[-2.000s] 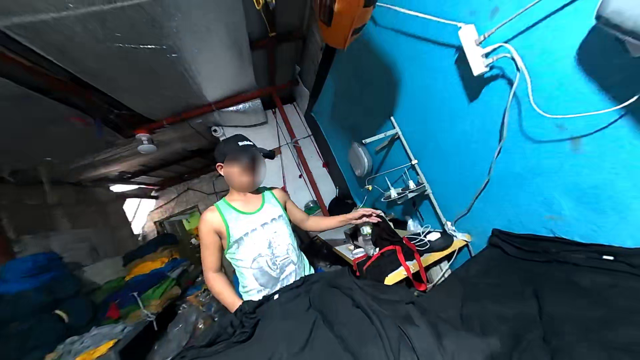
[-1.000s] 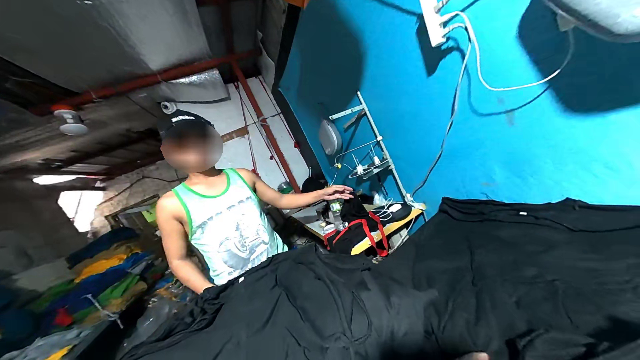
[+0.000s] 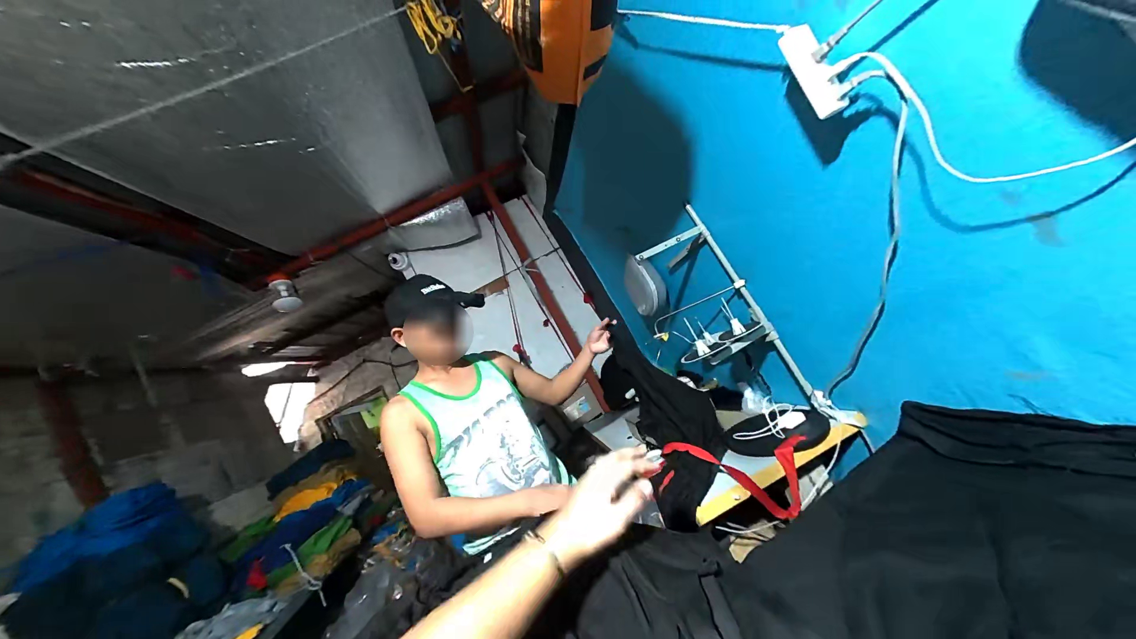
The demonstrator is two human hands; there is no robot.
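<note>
My left hand [image 3: 612, 499] reaches in from the bottom centre, palm mostly down, fingers loosely bent and apart, with no held thing visible. Its fingertips overlap the view of a red strap [image 3: 732, 475]; contact cannot be told. Below and to the right of it spreads black fabric [image 3: 958, 532], with a folded or seamed upper edge. My right hand is out of view. Across from me stands a person in a cap and a green-edged tank top [image 3: 497, 435], one hand raised by the upper end of a dark cloth [image 3: 661, 395].
A yellow-edged table [image 3: 737, 499] stands against the blue wall, with a metal thread stand [image 3: 754, 306] and white cords above it. A white power strip [image 3: 812, 71] is on the wall. Colourful cloth piles [image 3: 311, 524] lie at the left. An orange object [image 3: 577, 53] hangs overhead.
My left hand has come into view and extends toward the red strap. The other person's hand has risen from the table, and dark cloth now stretches up near it.
</note>
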